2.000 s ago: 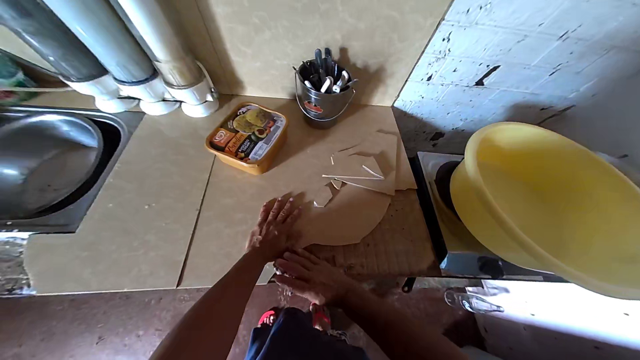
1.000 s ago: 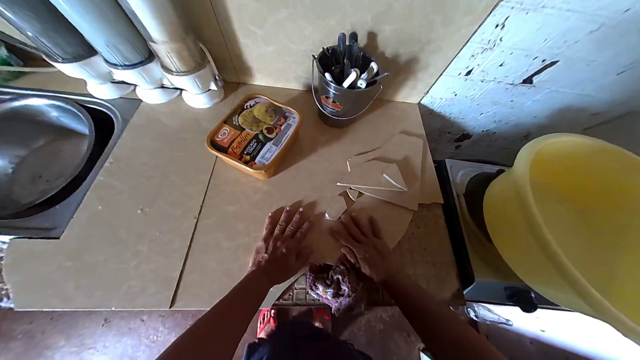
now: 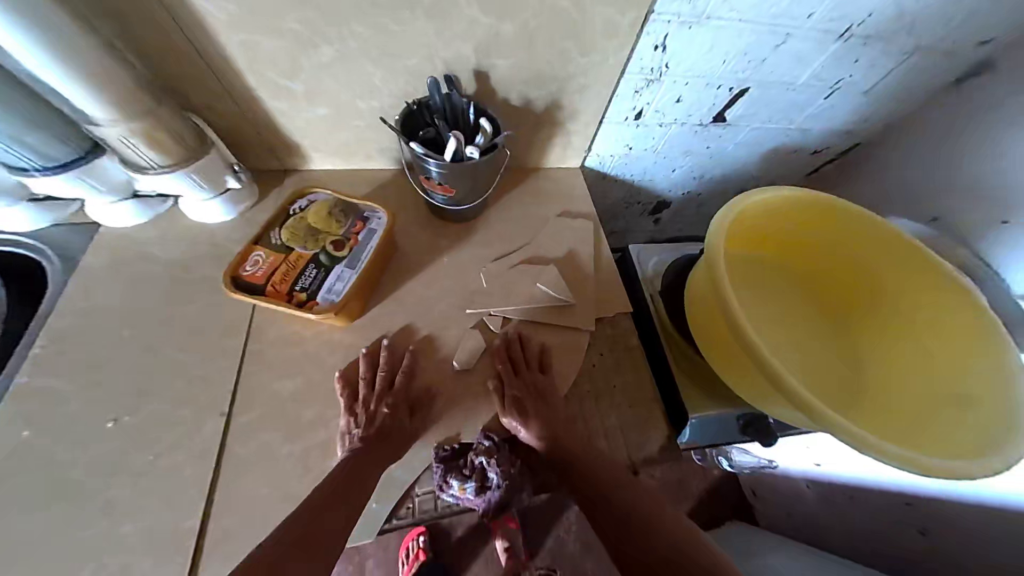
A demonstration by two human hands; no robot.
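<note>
My left hand lies flat, fingers apart, on the marbled beige countertop sheet. To its right, my right hand presses palm down near the sheet's broken, curved edge. Several broken flat pieces of the same beige material lie just beyond my right hand, with small shards between the hands. A crumpled purple cloth sits at the front edge between my wrists. Neither hand holds anything that shows.
An ice cream tub and a small black bucket of cutlery stand behind my hands. White pipes rise at the back left, beside a sink. On the right, a large yellow basin rests tilted on a stove.
My right hand has moved from the front edge, beside my left hand, onto the sheet near the broken pieces. The purple cloth shows between the wrists. The view has shifted.
</note>
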